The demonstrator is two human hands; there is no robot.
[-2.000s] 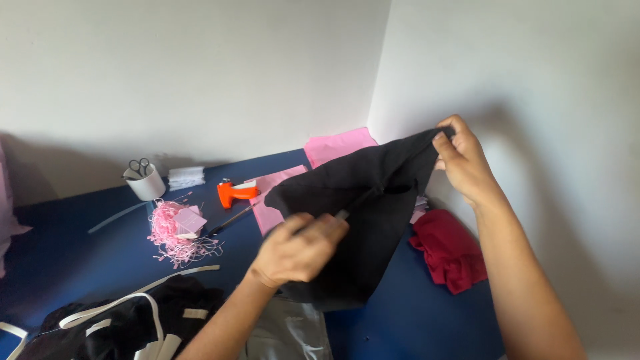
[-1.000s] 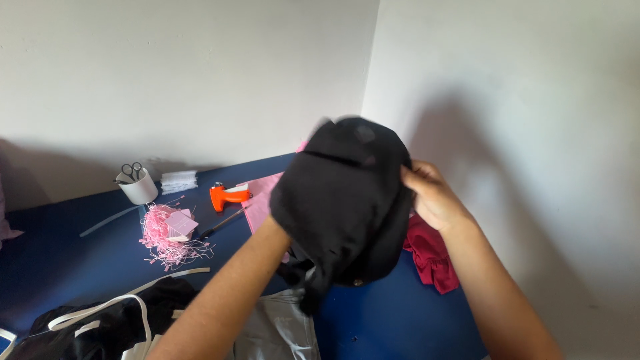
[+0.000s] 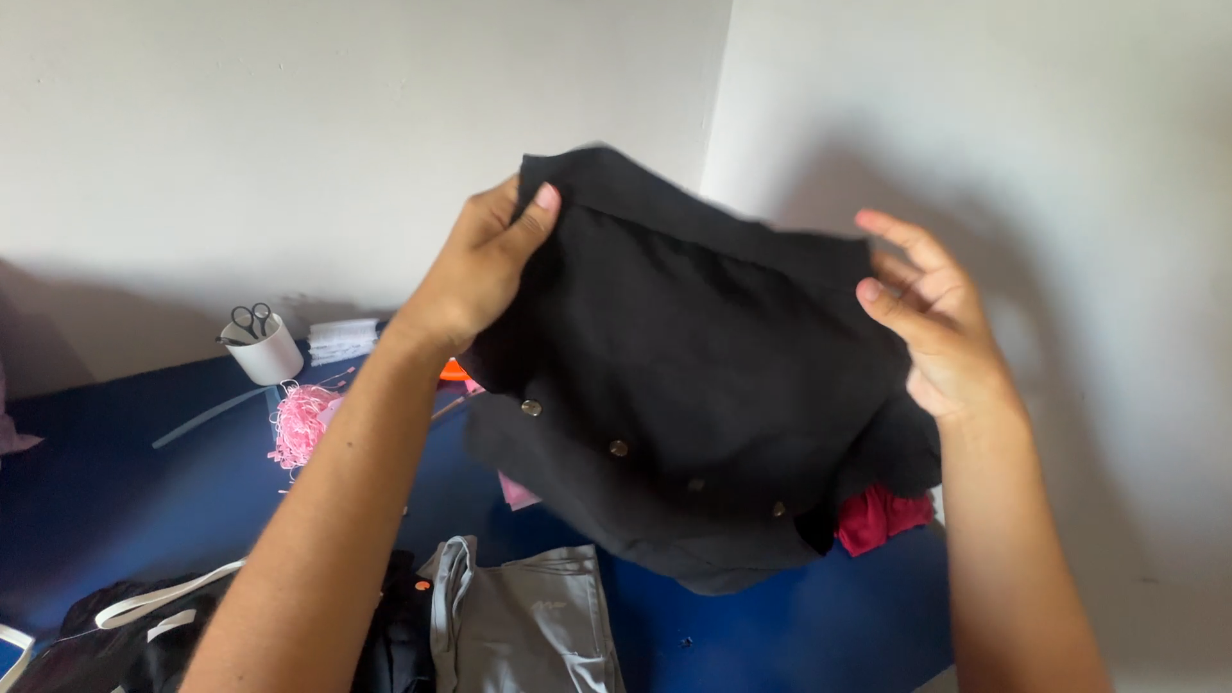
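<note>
A black cloth garment (image 3: 703,356) with a wide band along its top edge hangs spread out above the table. Several shiny round metal buttons or snaps (image 3: 618,449) run across its lower part. My left hand (image 3: 491,255) grips the band's left end, thumb in front and fingers behind the cloth. At the other end, my right hand (image 3: 929,318) has its thumb and fingers apart beside the corner of the band; whether it touches or holds the cloth there I cannot tell.
On the blue table (image 3: 760,635) are a white cup (image 3: 265,351) with scissors (image 3: 252,320), white folded cloth (image 3: 343,341), pink strings (image 3: 300,423), an orange tool (image 3: 454,370) partly hidden, crimson fabric (image 3: 881,520), grey fabric (image 3: 539,616) and black fabric with white straps (image 3: 115,626). Walls stand behind and right.
The black garment, bunched up one second ago, is now spread out with its band on top and buttons showing. My left hand has come out from behind it to its upper left end.
</note>
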